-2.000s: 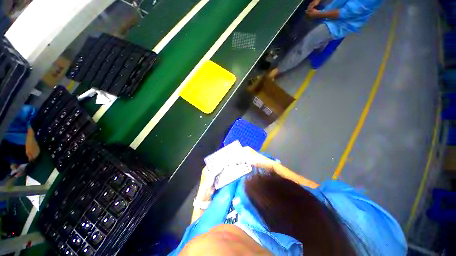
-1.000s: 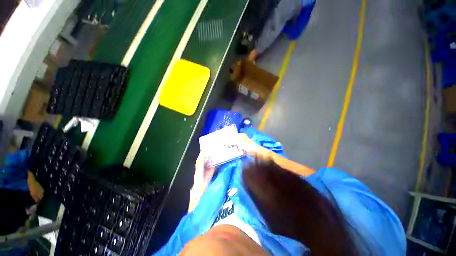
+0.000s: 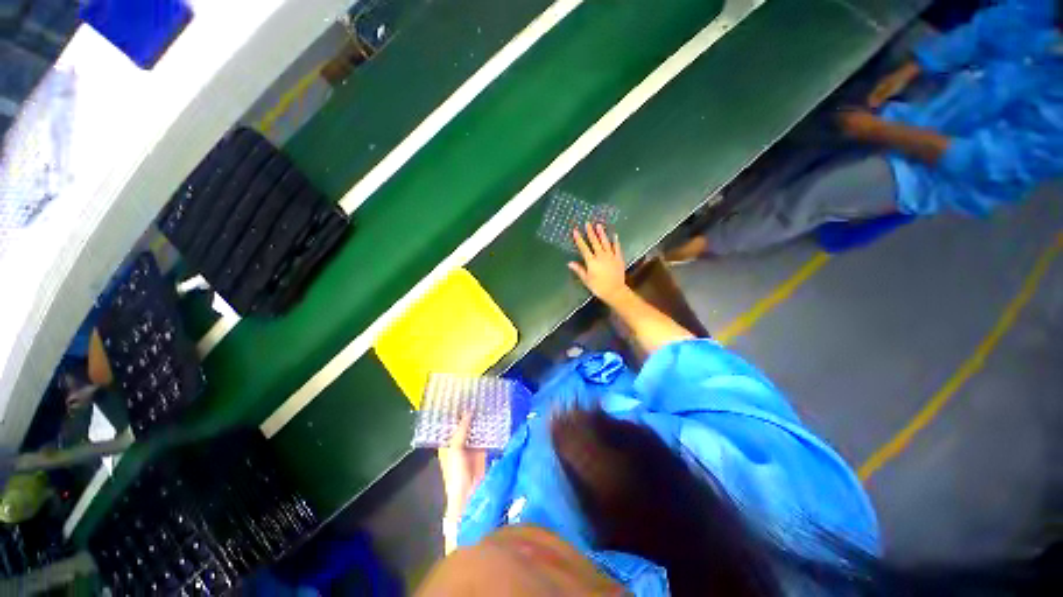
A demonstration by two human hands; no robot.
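Note:
My left hand [image 3: 462,448] holds a clear blister tray [image 3: 472,408] with a grid of small pockets, in front of my blue smock and over the lower edge of the yellow plastic bin [image 3: 449,332]. My left fingers are partly hidden by this tray. My right hand [image 3: 602,268] is stretched out over the bench with fingers apart. Its fingertips are at the lower edge of a second clear blister tray [image 3: 574,222] lying on the bench; whether they touch it I cannot tell.
The green conveyor belt [image 3: 513,140] runs beyond the pale rail. Black component trays stand at left [image 3: 251,222] and lower left [image 3: 198,513]. A person in a blue smock [image 3: 1002,111] sits at upper right. A cardboard box [image 3: 664,297] is below the bench edge.
My right hand has left the clear tray held at my chest and reached forward to the tray on the bench. My left hand keeps the held tray, now near the yellow bin. The view has turned.

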